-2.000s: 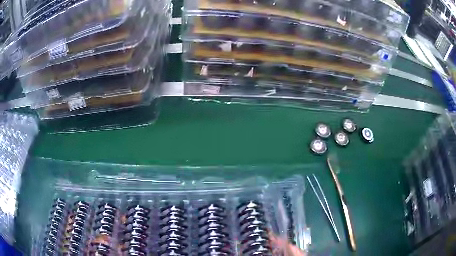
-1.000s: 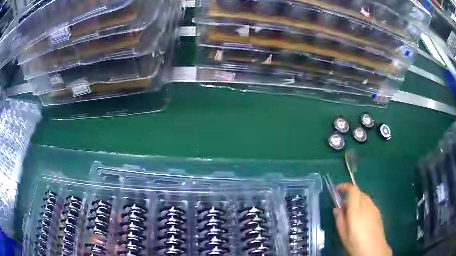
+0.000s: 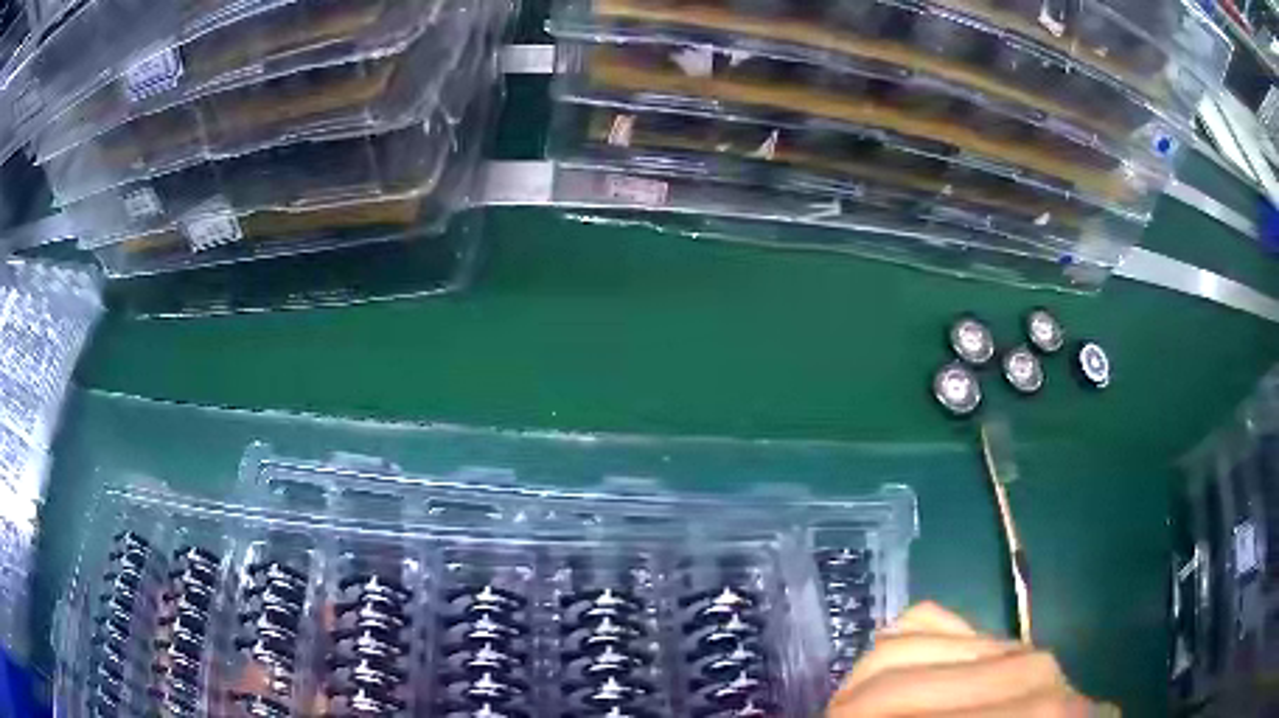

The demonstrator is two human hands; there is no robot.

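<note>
A clear blister tray (image 3: 575,512) lies nearest me, its columns filled with dark round components (image 3: 487,652). My right hand (image 3: 961,671) is at the tray's lower right corner, fingers curled and knuckles up. Its fingertips are hidden, so I cannot tell what it holds. The tweezers are not visible. A cleaning brush (image 3: 1013,540) lies on the green mat, its lower end behind my right hand. Several set-aside components (image 3: 1023,369) lie flat above the brush. Reddish patches show faintly among the left columns; I cannot tell whether they are my left hand.
Two stacks of filled clear trays stand at the back, one left (image 3: 302,154) and one right (image 3: 856,140). A glaring clear tray or cover (image 3: 35,379) is at the left edge. Another grey-looking tray stack (image 3: 1234,547) is at the right edge. Pale strips (image 3: 1192,276) cross the mat.
My right hand has moved from the tweezers and brush down and left to the tray's right corner. The tweezers, earlier beside the brush, no longer show. The view has shifted slightly.
</note>
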